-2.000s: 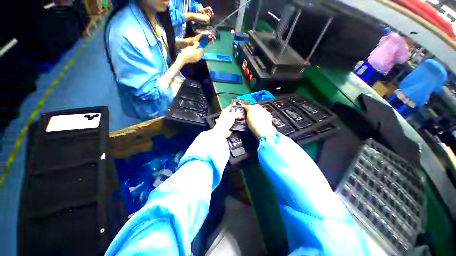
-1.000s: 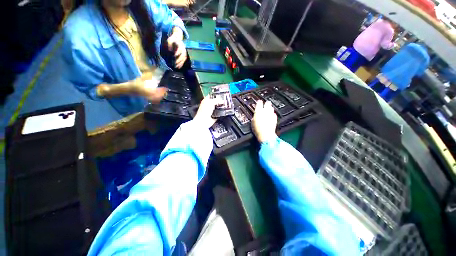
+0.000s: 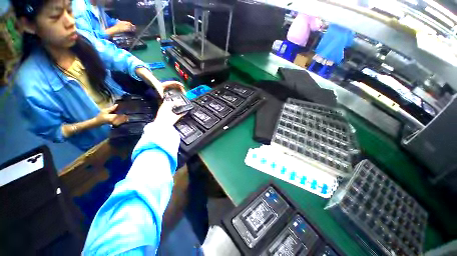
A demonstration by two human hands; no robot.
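Note:
My left hand (image 3: 168, 114) holds a phone unit (image 3: 179, 102) above the left end of a black phone tray (image 3: 224, 125). Another person's hand is at the far edge of the same phone unit; whether it grips it is hard to tell. Several phone units (image 3: 204, 116) lie in the slots of this tray. My right hand is not in view. A second phone tray (image 3: 237, 220) at the bottom edge holds phone units (image 3: 260, 215) with small blue patches at their upper ends.
A person in a blue smock (image 3: 40, 107) stands at the left, one hand at a dark tray (image 3: 133, 112). A sticker sheet (image 3: 288, 171) with blue shapes lies on the green bench beside blister trays (image 3: 315, 132). A machine (image 3: 198, 57) stands behind. A carton (image 3: 82, 160) is below left.
The view has swung right, bringing in the near phone tray and sticker sheet. My right hand has left the picture. The other person's hand has reached the phone unit in my left hand.

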